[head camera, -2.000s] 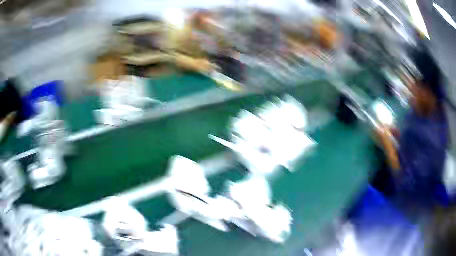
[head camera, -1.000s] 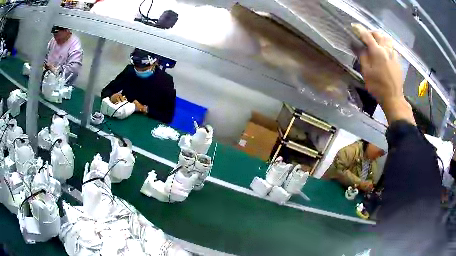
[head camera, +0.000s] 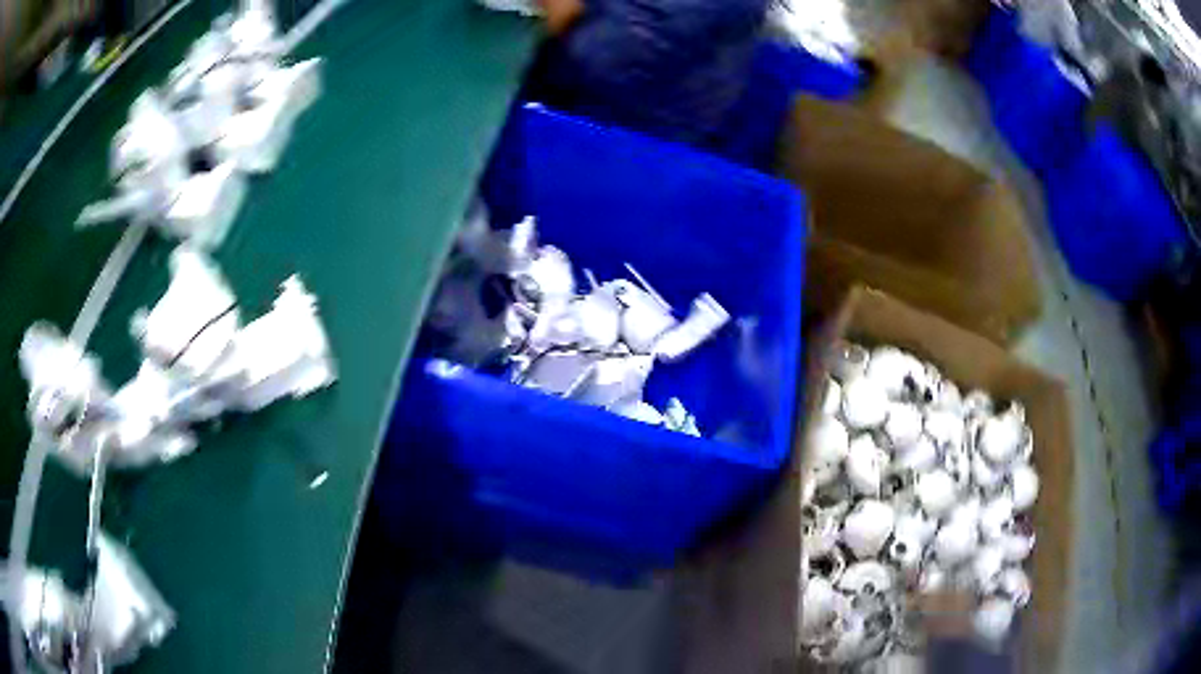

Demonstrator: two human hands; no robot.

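A deep blue plastic bin [head camera: 593,467] stands beside the bench, with several white camera bodies [head camera: 599,323] with black cables and antennas lying inside. To its right, an open brown carton [head camera: 1047,527] is full of round white camera heads [head camera: 869,527], some with dark openings. A blurred brownish patch with a dark area under it shows over the carton's contents at the bottom edge. It may be my right hand [head camera: 951,612] and sleeve, but its fingers cannot be made out. My left hand is not in view.
The curved green bench [head camera: 264,527] runs down the left, with clusters of white units [head camera: 198,356] along its pale edging. A person in dark clothing [head camera: 645,59] is behind the bin. More blue bins [head camera: 1106,198] stand at the upper right beyond a carton flap [head camera: 909,198].
The view has swung right and down from the line and overhead shelf to the bin and carton. The raised hand at the shelf no longer shows there.
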